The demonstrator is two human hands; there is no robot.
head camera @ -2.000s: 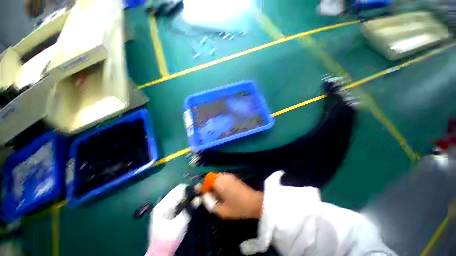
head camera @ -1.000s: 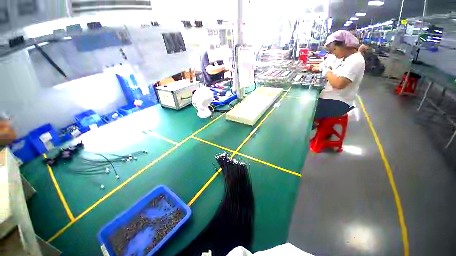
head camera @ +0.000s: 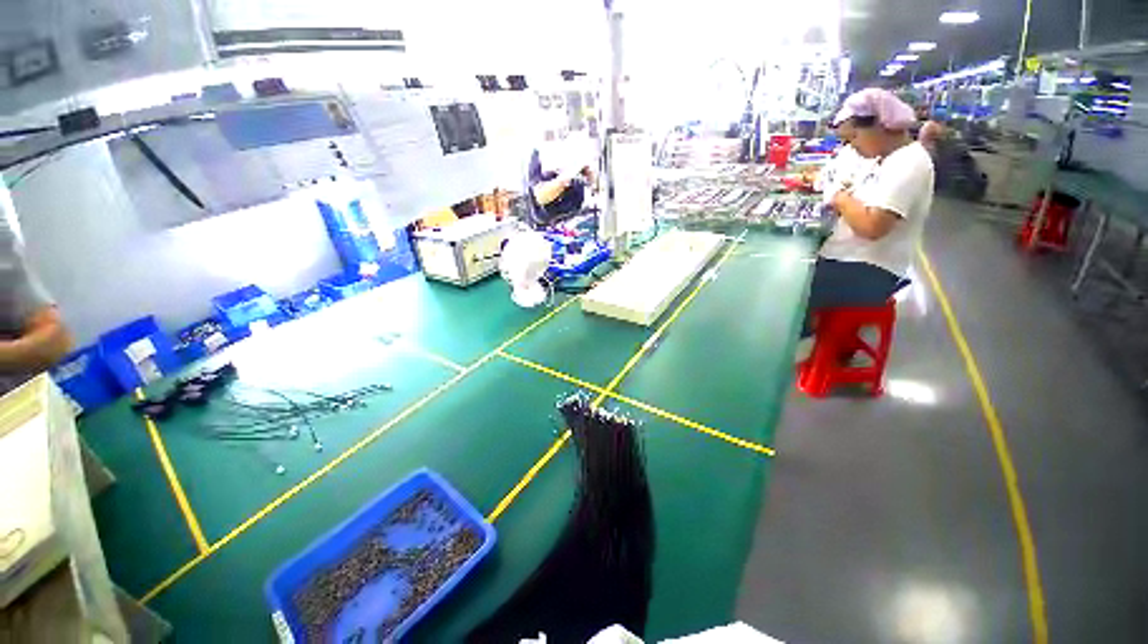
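Note:
A thick bundle of black crimped leads [head camera: 604, 516] lies on the green mat at the bottom centre, curving down and left, with silvery tips at its upper end. The blue small metal parts tray [head camera: 472, 557] is left of it, holding many tiny grey-brown pieces. Small white patches, likely glove or sleeve, show at the bottom edge. My left hand and my right hand cannot be made out; they are cut off by the frame's bottom edge.
A separate lead group [head camera: 283, 413] lies at the left. Blue bins [head camera: 136, 355] line the far left edge. A parts box [head camera: 38, 503] stands lower left. A long cream tray [head camera: 655, 279] lies ahead. A person sits on a red stool [head camera: 850, 342] at the right; others show behind and far left.
Since two seconds ago the view has swung up from the hands to the room, and both hands have left the picture. Over the last second the scene has shifted slightly right and down.

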